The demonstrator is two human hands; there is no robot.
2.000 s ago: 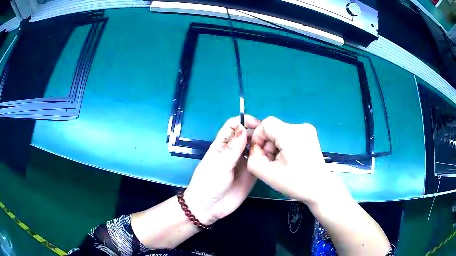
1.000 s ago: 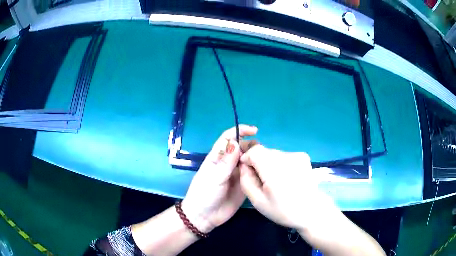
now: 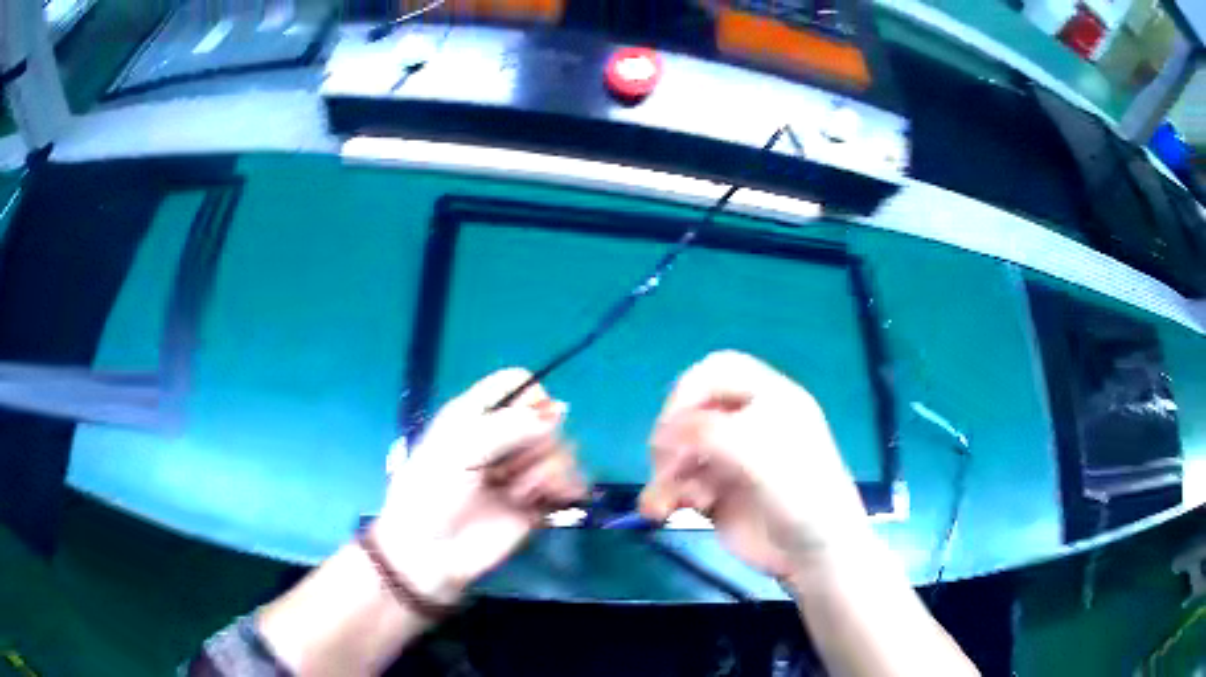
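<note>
My left hand is closed on a thin black strip, which rises from its fingers diagonally to the upper right, over the frame and the machine's front edge. My right hand is beside it with curled fingers, blurred. A dark piece of strip shows low between the hands and runs down to the right; whether the right fingers pinch it I cannot tell. The black bezel frame lies flat on the green bench behind and under the hands.
Spare thin frames lie at the left on a black sheet. A dark glossy panel is at the right. A white bar and a silver machine front with a red button stand behind. A thin line hangs right of the frame.
My hands have moved apart and the left one has moved left. The strip now slants up to the right instead of standing nearly straight. The view shows more of the machine.
</note>
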